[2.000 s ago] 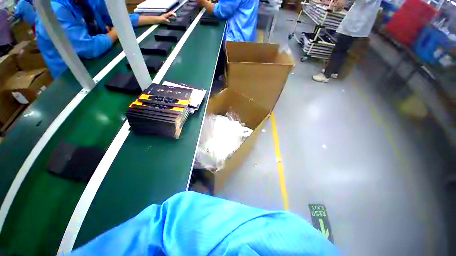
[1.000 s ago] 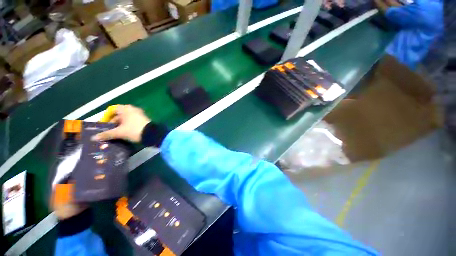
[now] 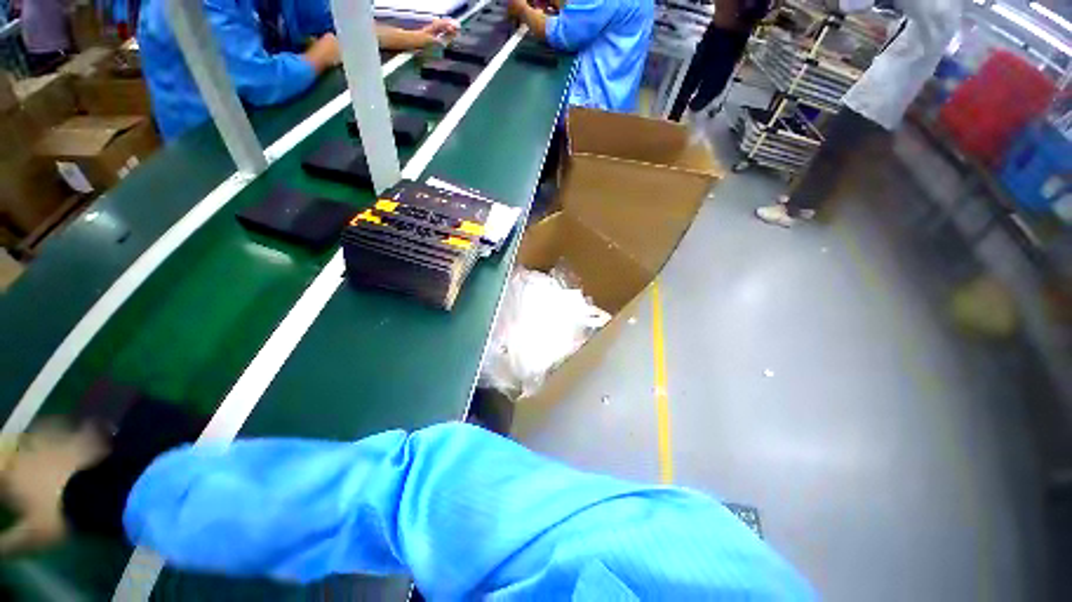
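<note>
My right hand is blurred at the far left edge, over the green conveyor belt. Its blue sleeve crosses the bottom of the view. A dark, blurred shape that looks like a black product box lies by the wrist, partly hidden. Whether the fingers hold anything cannot be told. My left hand is not in view. A sleeve stack, black with orange bands, lies on the near bench strip beside the white rail. Another black product box lies on the belt, with several more behind it.
White posts rise from the rails. An open large carton with plastic film stands right of the bench. Two people in blue work at the far belt. A person stands by a rack cart. Brown cartons are at left.
The view has swung right. A second ago both hands were on a printed black-orange piece; now the left hand is out of view and the right hand is over the belt at far left.
</note>
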